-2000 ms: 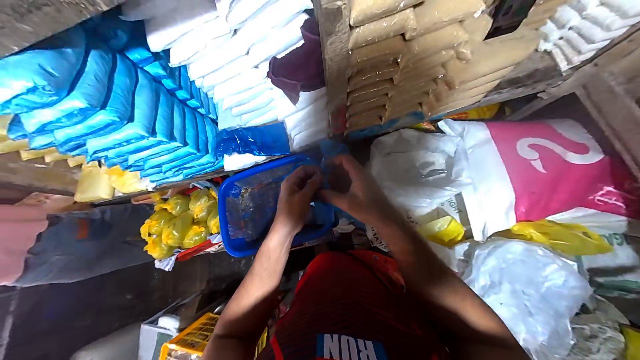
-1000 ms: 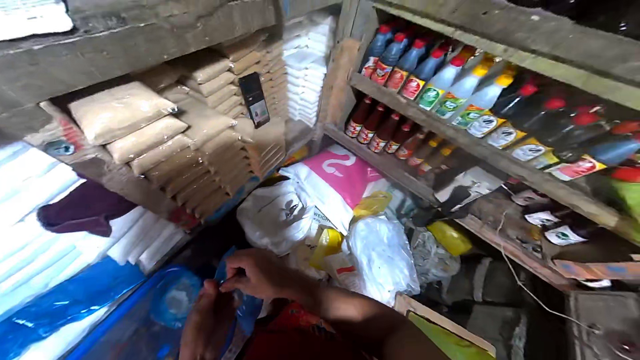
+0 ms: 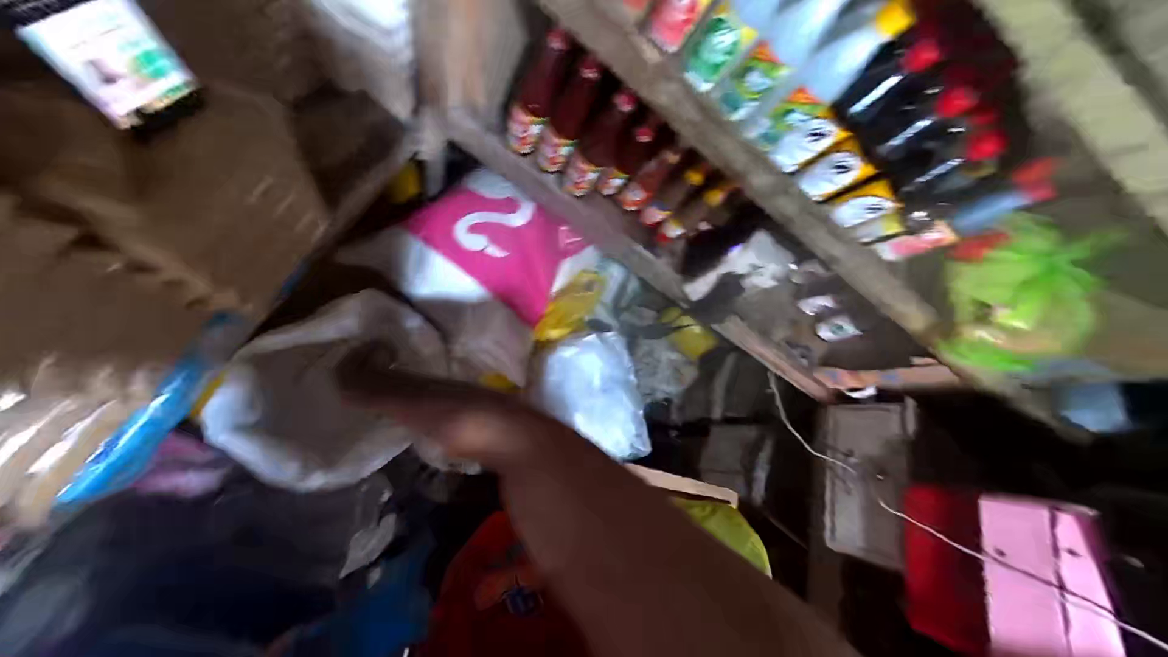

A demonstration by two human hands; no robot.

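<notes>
The view is blurred. My right hand [image 3: 415,406] reaches over a white sack [image 3: 310,438] on the floor side, its fingers dark and smeared at the sack's opening; whether they hold anything is hidden by the blur. My left hand is out of view. A pink and white printed sack [image 3: 502,242] lies just beyond. Beside it are a yellow plastic bag [image 3: 570,306] and a clear whitish plastic bag [image 3: 593,392].
Wooden shelves [image 3: 766,173] with sauce bottles [image 3: 579,119] run along the upper right. Stacked brown packs [image 3: 137,237] fill the left. A green plastic bag [image 3: 1022,292] hangs at the right. A thin cord [image 3: 922,520] crosses the lower right.
My right hand has left the small blue plastic by my left hand and reached out over the white sack. My left hand has gone out of view. The view has turned strongly.
</notes>
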